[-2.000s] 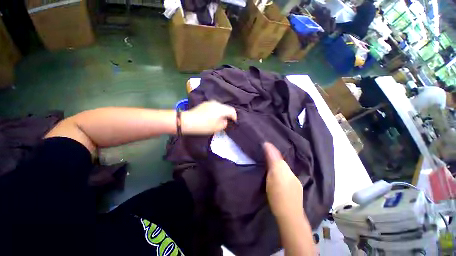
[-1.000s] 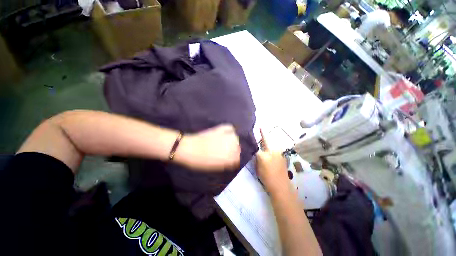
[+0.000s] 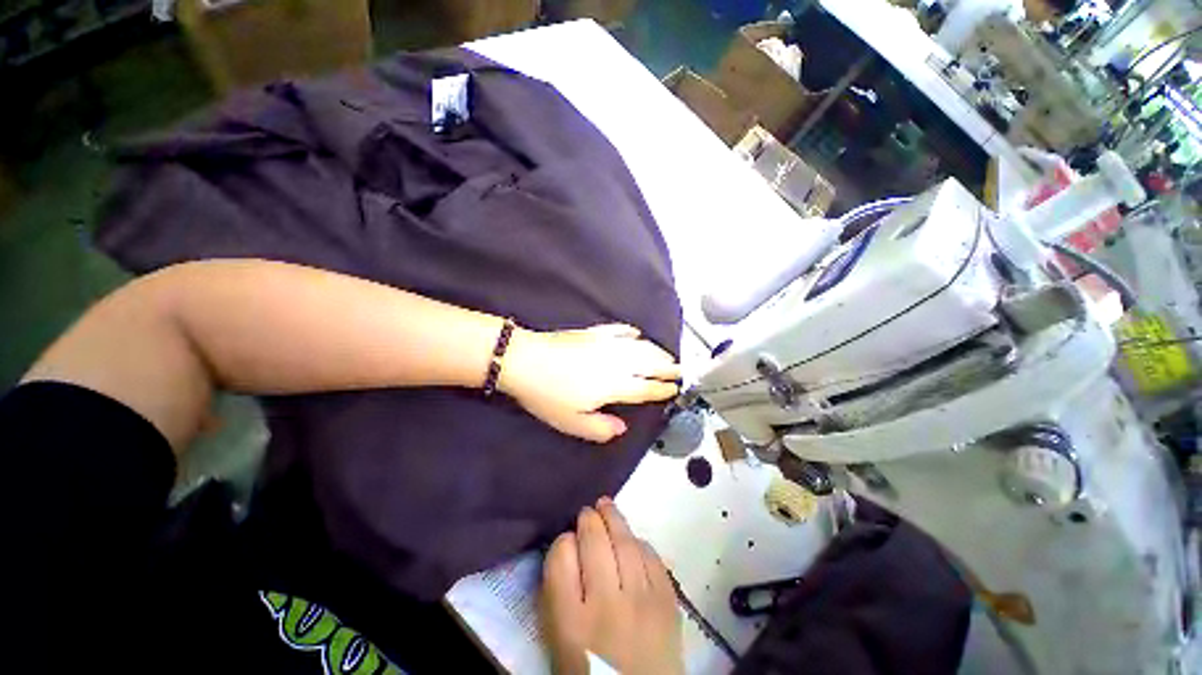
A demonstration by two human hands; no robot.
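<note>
The dark plum-brown garment is spread over the table left of the needle, a white label on its upper part. My left hand lies palm down on it, fingers slightly apart, fingertips at its edge beside the needle area of the off-white sewing machine. The presser foot is mostly hidden by the fingertips and machine head. My right hand lies lower on the machine bed, fingers close together, fingertips near the garment's lower right edge; whether they pinch cloth cannot be told.
A second dark cloth piece lies bunched right of the needle. A greyish disc, a cream ribbed round and a black slotted plate are on the bed. The white table extends behind; cardboard boxes stand beyond.
The garment, earlier bunched and handled, now lies spread beside the needle. My left hand has opened from a fist onto the cloth. My right hand has moved from near the needle towards me.
</note>
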